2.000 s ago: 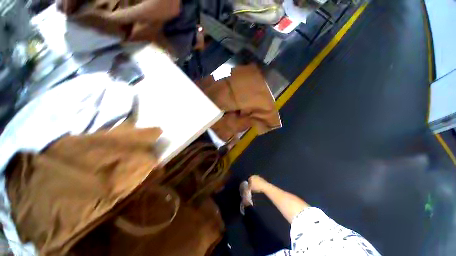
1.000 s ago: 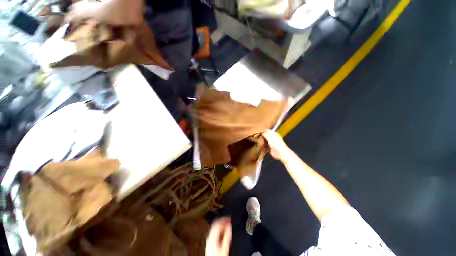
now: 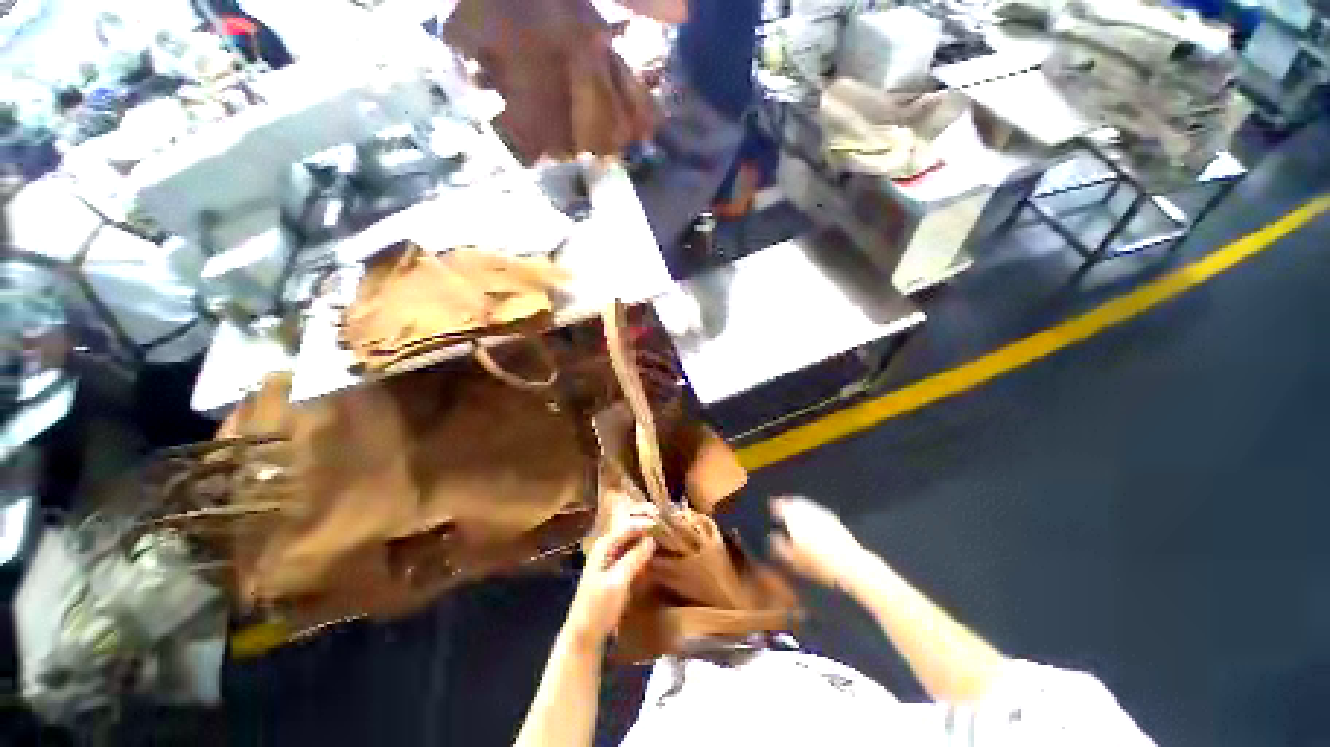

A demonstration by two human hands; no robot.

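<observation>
A brown bag (image 3: 708, 584) with a long tan strap (image 3: 635, 394) hangs close to my body. My left hand (image 3: 624, 547) grips its upper edge near the strap base. My right hand (image 3: 807, 540) is just right of the bag, blurred, with no thing seen in it; its finger shape is unclear. To the left, a wide pile of brown bag pieces (image 3: 438, 467) lies below the table edge. A smaller tan bag (image 3: 452, 299) with a handle loop lies on the white table (image 3: 511, 226).
A bare-topped low white stand (image 3: 795, 329) is ahead, beside the yellow floor line (image 3: 1050, 343). A person (image 3: 715, 59) handles a brown piece (image 3: 547, 66) at the table. A pale tangled heap (image 3: 117, 620) is at lower left. Pale pieces (image 3: 883, 132) lie on a farther stand.
The brown pieces from the low stand are off it, and a brown bag is now at my body. My left hand has come up onto it; my right hand has drawn back. The view has turned.
</observation>
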